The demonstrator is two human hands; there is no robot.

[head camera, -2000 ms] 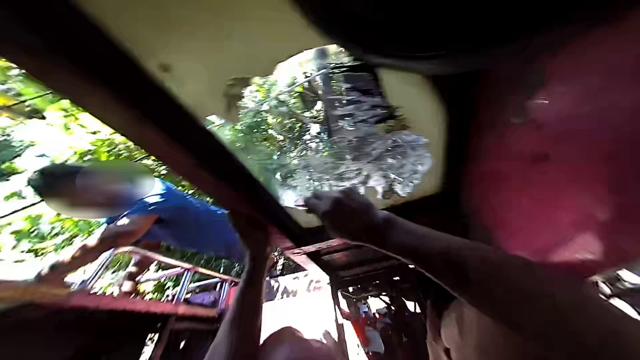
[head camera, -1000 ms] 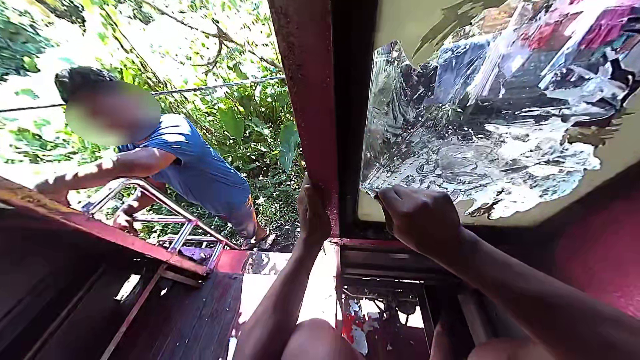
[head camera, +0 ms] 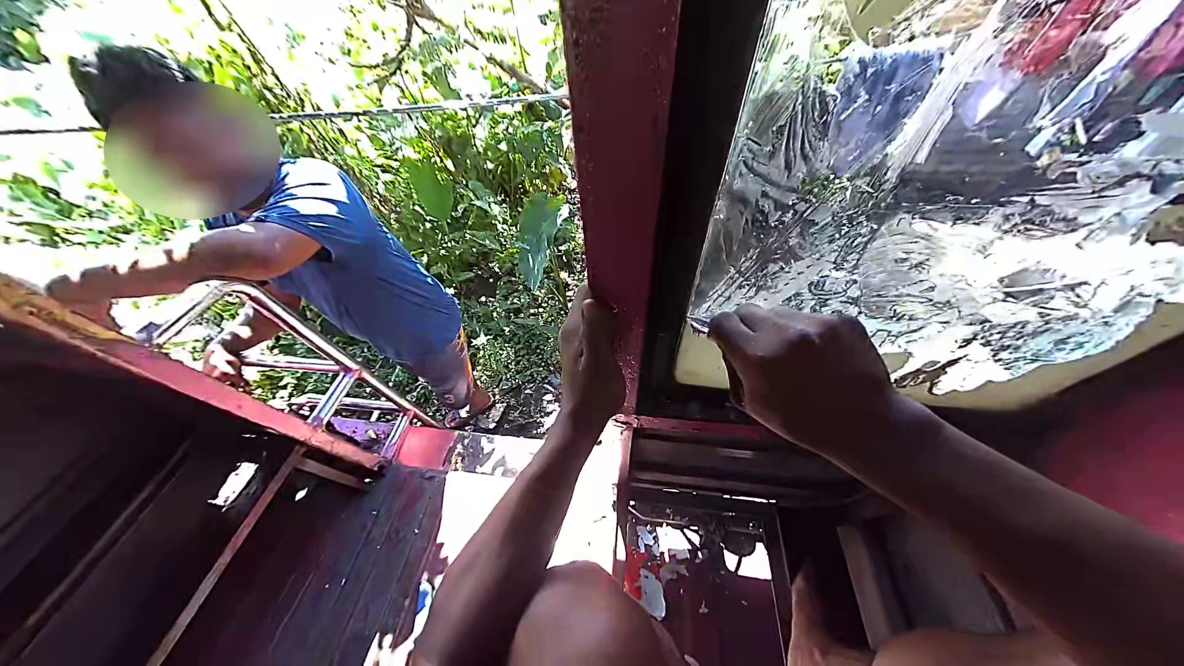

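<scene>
A glass pane [head camera: 925, 213] fills the upper right, with ragged pale coating along its lower edge and smeared, streaked patches across it. My right hand [head camera: 805, 370] is closed on a small, thin, shiny tool [head camera: 698, 324], whose tip is at the lower left corner of the pane; the kind of tool cannot be told. My left hand [head camera: 592, 356] grips the edge of a dark red upright post [head camera: 624, 185], just left of the pane's black frame [head camera: 708, 176]. Most of the left fingers are hidden behind the post.
Outside at left, a person in a blue shirt [head camera: 361, 268] leans over a red ledge [head camera: 222, 398] beside a shiny metal tube rail [head camera: 305, 338]. A rope [head camera: 425, 109] runs behind, before green plants. My knee [head camera: 587, 615] is low centre, above dark boards [head camera: 342, 555].
The view has swung strongly since two seconds ago. My left hand stays on the post and my right hand stays at the pane's lower left corner.
</scene>
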